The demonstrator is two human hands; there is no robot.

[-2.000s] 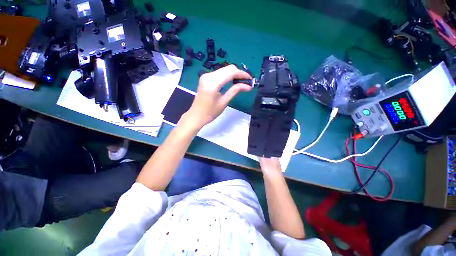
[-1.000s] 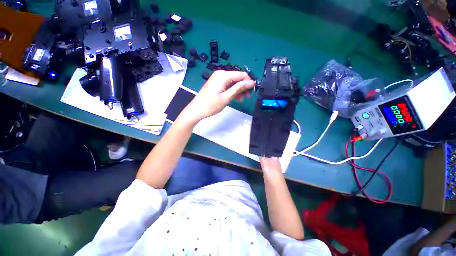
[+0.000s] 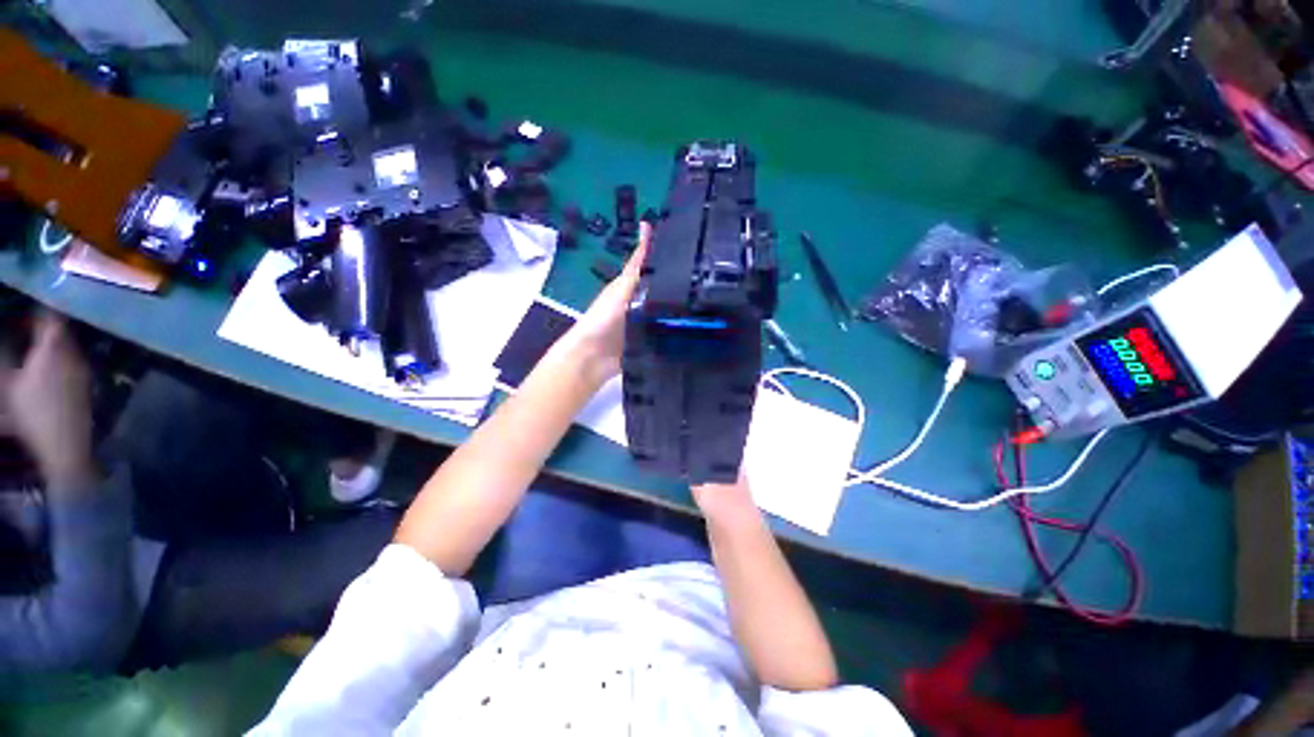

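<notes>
The black handheld device assembly (image 3: 699,317) is held up over the white strip (image 3: 800,468), its thin blue-lit display facing me. My left hand (image 3: 613,320) is against its left side; the fingertips are partly hidden behind it. My right hand (image 3: 725,501) is at its lower end, mostly hidden under the body, and supports it. The flat black pad sheet (image 3: 533,343) lies at the strip's left end. Dark tweezers (image 3: 826,278) lie on the bench right of the device.
Stacked black assemblies (image 3: 346,173) sit on white paper (image 3: 281,341) at left. Loose black parts (image 3: 623,212) lie beyond the strip. At right are a plastic bag (image 3: 951,288), a white cable (image 3: 922,418) and a power supply (image 3: 1074,377). Another person's hand (image 3: 51,396) shows at far left.
The device has moved left with both hands. My left hand has gone from beside its upper part to its side. The display has lit blue since the first frame. Another person's hand has appeared at left.
</notes>
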